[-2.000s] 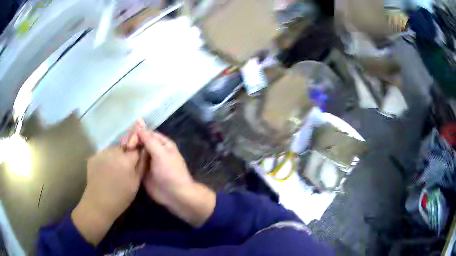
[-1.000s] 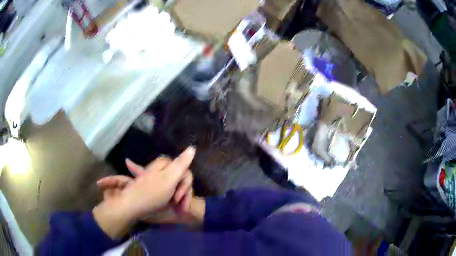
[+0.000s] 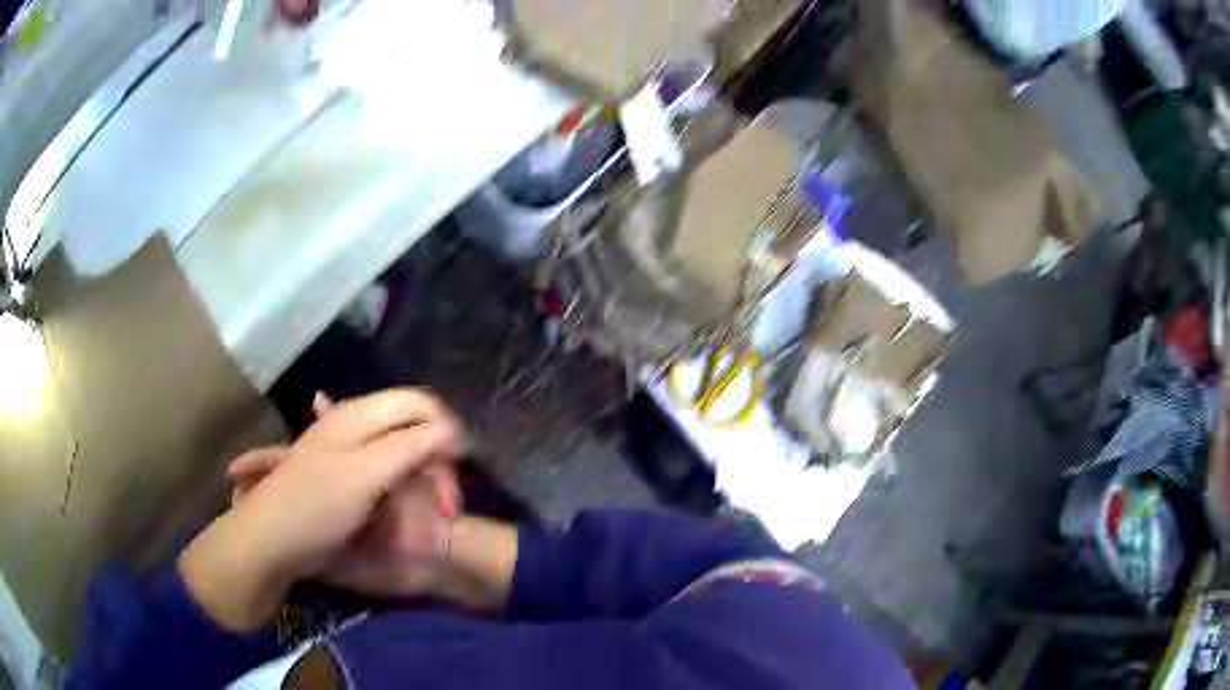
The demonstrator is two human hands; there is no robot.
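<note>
My left hand (image 3: pixel 331 479) lies over my right hand (image 3: pixel 405 539), palms together, in front of my body at the lower left. No object shows in either hand. My left fingers are bent and cover much of the right hand, so part of it is hidden. A khaki-brown cloth panel (image 3: pixel 135 364) lies on the sewing table (image 3: pixel 304 223) at the left, beside my left sleeve, apart from the hands. The picture is blurred.
A bright lamp (image 3: pixel 20 371) is at the left edge. A white heap (image 3: pixel 418 68) lies on the table's far part. Yellow-handled scissors (image 3: pixel 730 388) lie in a white open box (image 3: pixel 796 499) at the right. More brown cloth (image 3: pixel 944 128) lies beyond the box.
My hands have moved from upright and clasped to one lying over the other, then slightly left and up. The view has shifted a little.
</note>
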